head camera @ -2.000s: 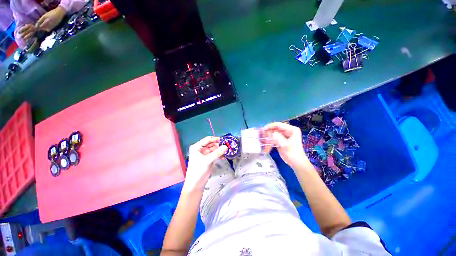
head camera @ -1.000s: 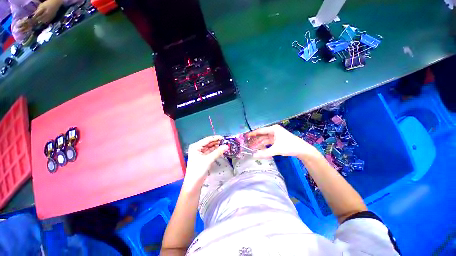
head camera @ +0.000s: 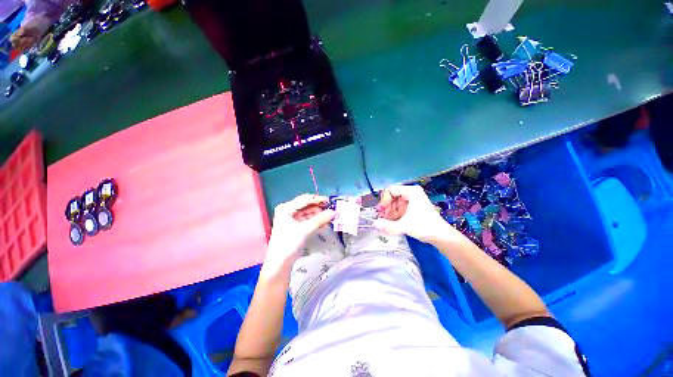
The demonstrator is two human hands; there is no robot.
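Note:
My left hand [head camera: 304,218] pinches the edge of a small dark round unit over my lap; the unit is mostly hidden behind a pale pinkish square piece [head camera: 347,216]. My right hand [head camera: 402,212] is closed on what looks like a binder clip [head camera: 370,200], with a dark body and thin wire lines at the fingertips. The clip is beside the pale piece; whether it grips the unit I cannot tell. Several waiting units, dark discs in pairs [head camera: 90,223], lie on the pink mat [head camera: 170,213].
The black laser fixture [head camera: 291,110] with red cross lines stands behind my hands, its cable [head camera: 361,154] running over the bench edge. Loose binder clips [head camera: 533,82] lie at right. A blue bin [head camera: 564,213] holds mixed clips [head camera: 480,213]. A red tray [head camera: 18,206] is far left.
The pale piece was right of the round unit two seconds ago and now covers most of it. My right hand stays close to my left. The view has shifted slightly.

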